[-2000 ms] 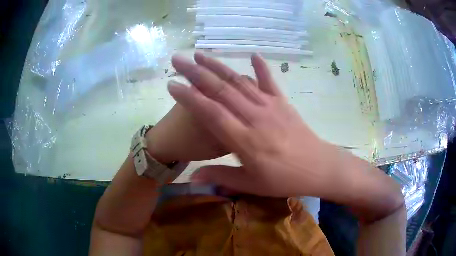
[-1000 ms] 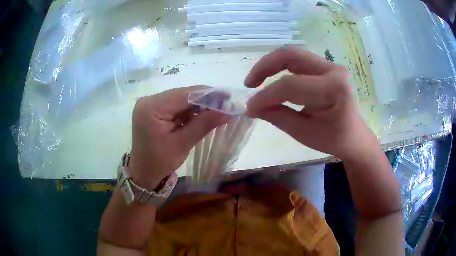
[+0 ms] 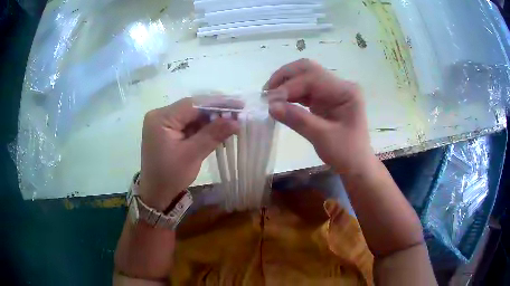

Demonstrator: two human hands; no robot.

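A small clear zip-lock bag (image 3: 246,159) with several white sticks inside hangs upright over the table's front edge, its mouth up. My left hand (image 3: 182,139) pinches the left side of the mouth between thumb and fingers. My right hand (image 3: 321,114) pinches the right side of the mouth. The sticks' upper ends show just below the mouth, side by side. A row of loose white sticks (image 3: 260,17) lies on the cream-white table (image 3: 142,159) beyond my hands.
Shiny clear film lies on the table at the left (image 3: 39,159) and at the right (image 3: 475,92). A blue bin (image 3: 475,237) holding clear plastic stands at the lower right, beside the table edge. The floor at lower left (image 3: 67,246) is dark green.
Two seconds ago my hands overlapped, blurred; one second ago they held the bag mouth. Now my right hand is slightly further left, and the sticks show more clearly, hanging straighter.
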